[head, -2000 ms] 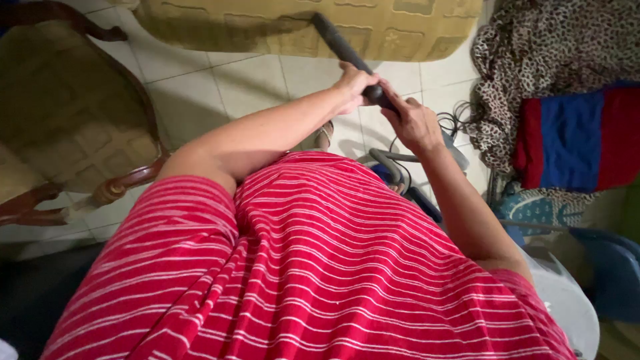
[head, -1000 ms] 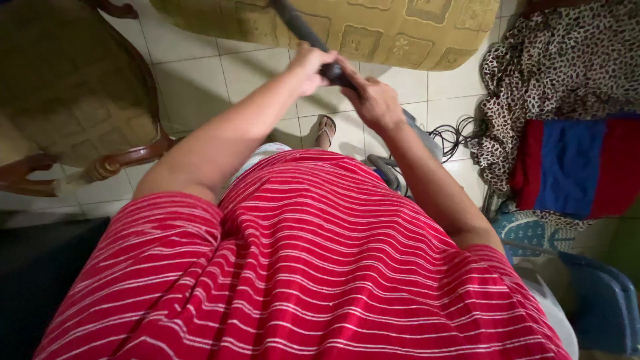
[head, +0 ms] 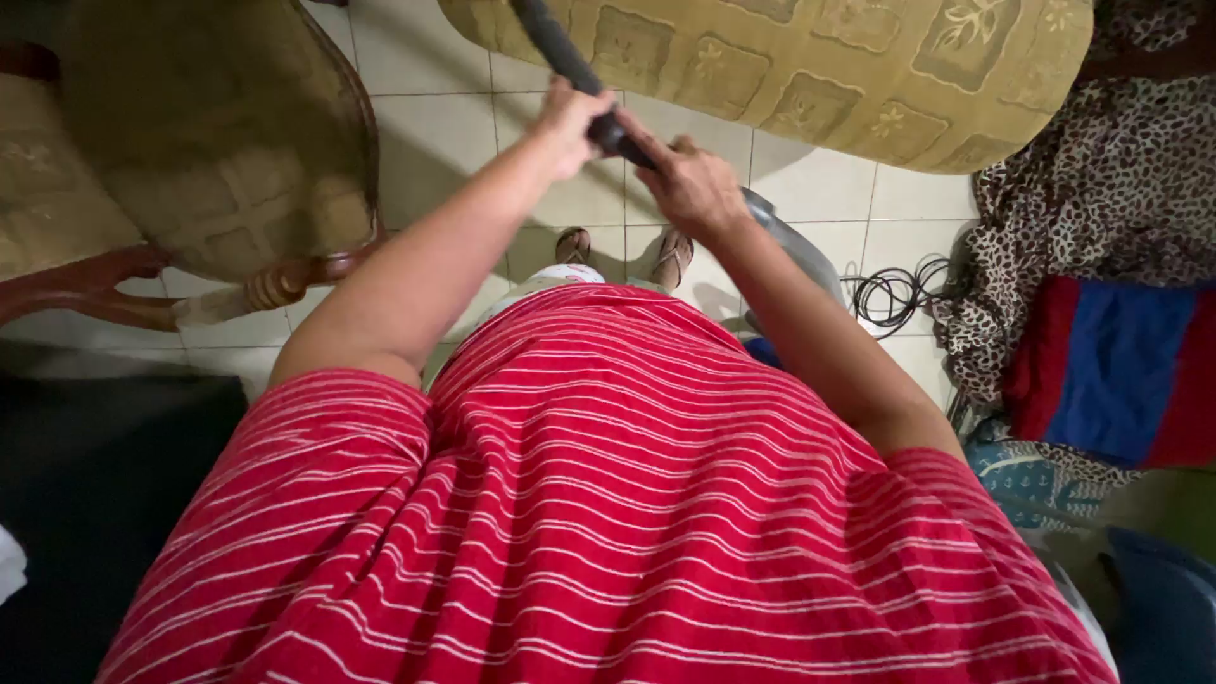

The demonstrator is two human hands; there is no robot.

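Both of my hands are on a dark hose or tube (head: pixel 559 47), whose upper part runs out of the top edge of the view. My left hand (head: pixel 573 126) is closed around it near a thicker black joint. Just to the right, my right hand (head: pixel 693 180) grips the lower black end, its fingers close to my left hand. Behind the tube lies the rounded edge of a yellow-green patterned cushioned seat (head: pixel 722 76). A grey hose-like piece (head: pixel 798 247) shows partly behind my right forearm; whether it joins the tube is hidden.
A carved wooden armchair (head: pixel 351 114) stands at the left. Coiled black cable (head: pixel 893 294) lies on the tiled floor (head: pixel 817 180) at the right, beside leopard-print cloth (head: pixel 1130 161) and a red and blue cloth (head: pixel 1130 370). My sandalled feet (head: pixel 673 258) are below my hands.
My hands have moved forward and left from two seconds ago, still on the tube. Its far end, seen on the seat two seconds ago, is now out of view.
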